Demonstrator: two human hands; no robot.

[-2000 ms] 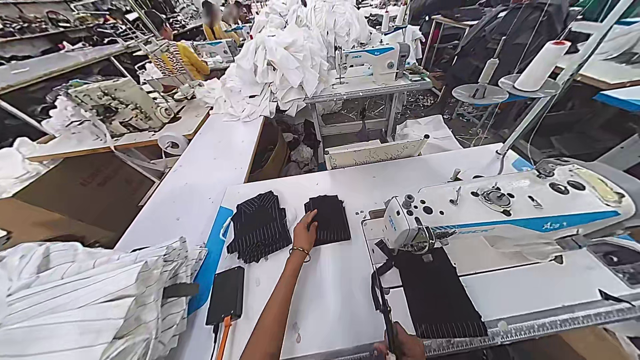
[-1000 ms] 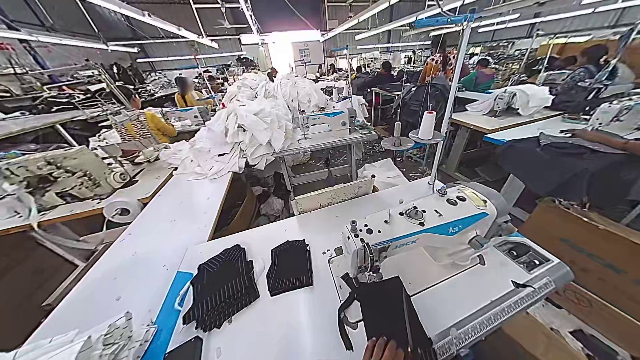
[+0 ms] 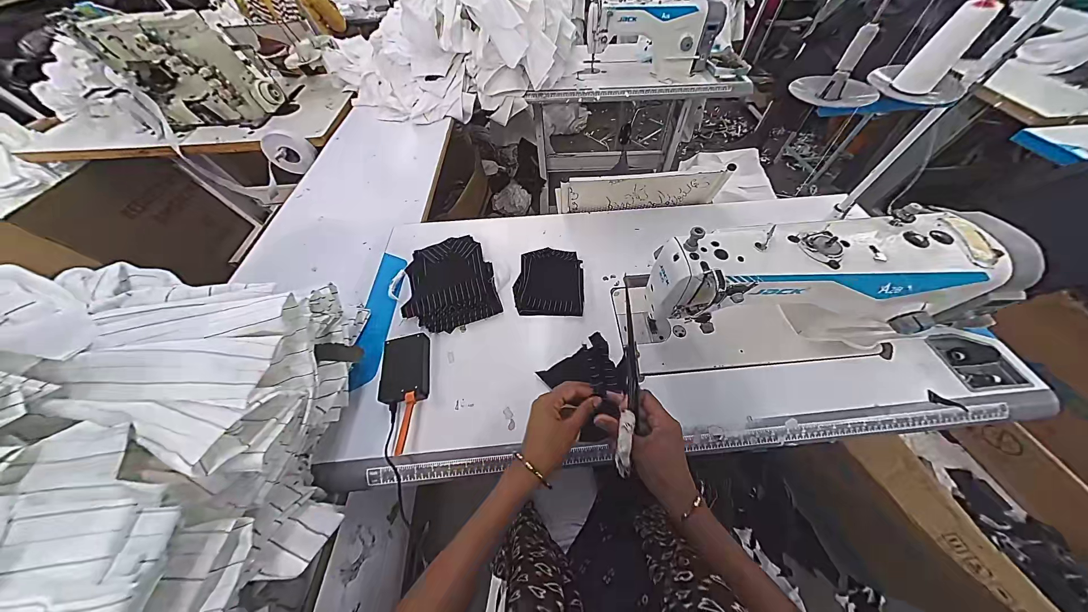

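Near the table's front edge, my left hand pinches a dark pinstriped fabric piece. Close beside it, my right hand grips scissors with cloth-wrapped handles, their long blades pointing away from me. The fabric lies bunched left of the blades; its lower part is partly hidden by my fingers. Behind my hands lie a larger stack of black pinstriped pieces and a smaller stack, side by side. The white Jack sewing machine stands to the right, with no fabric visible under its needle area.
A black box with an orange tab and a cable lies at the table's left. White striped fabric is heaped at the far left. A ruler strip runs along the front edge. Thread cones stand behind the machine.
The black piece that was at the machine's needle area is no longer there; dark fabric is now between my hands, left of the machine. My left hand has left the smaller stack. The view has swung down again.
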